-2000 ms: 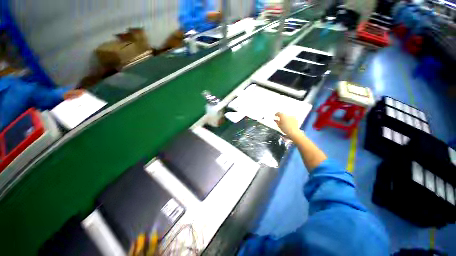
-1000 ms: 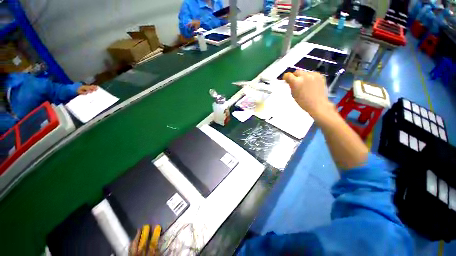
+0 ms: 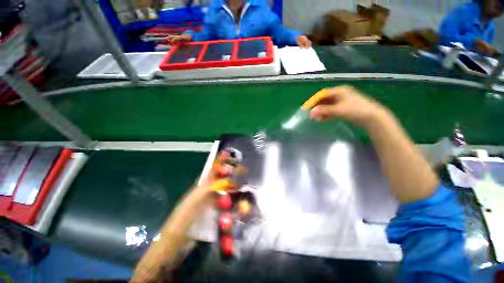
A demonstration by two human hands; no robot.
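Note:
My right hand, with a yellow finger cot, pinches the corner of a shiny clear film above the tablets. My left hand, also with yellow cots, holds a strip with red squares and dark round graphics, which looks like the printed edge of this film; blur hides exactly how they join. Dark tablets lie under and beside the film on a white foam tray; their details are mostly hidden by film and glare.
The green conveyor runs behind the tray. A red tray with tablets is at left. Across the belt a person in blue sits at another red tray beside a white sheet. Another white sheet lies at right.
The view has swung left to face the belt. My right hand has come back from the white sheets and now holds film over the tablets. My left hand now grips the printed strip.

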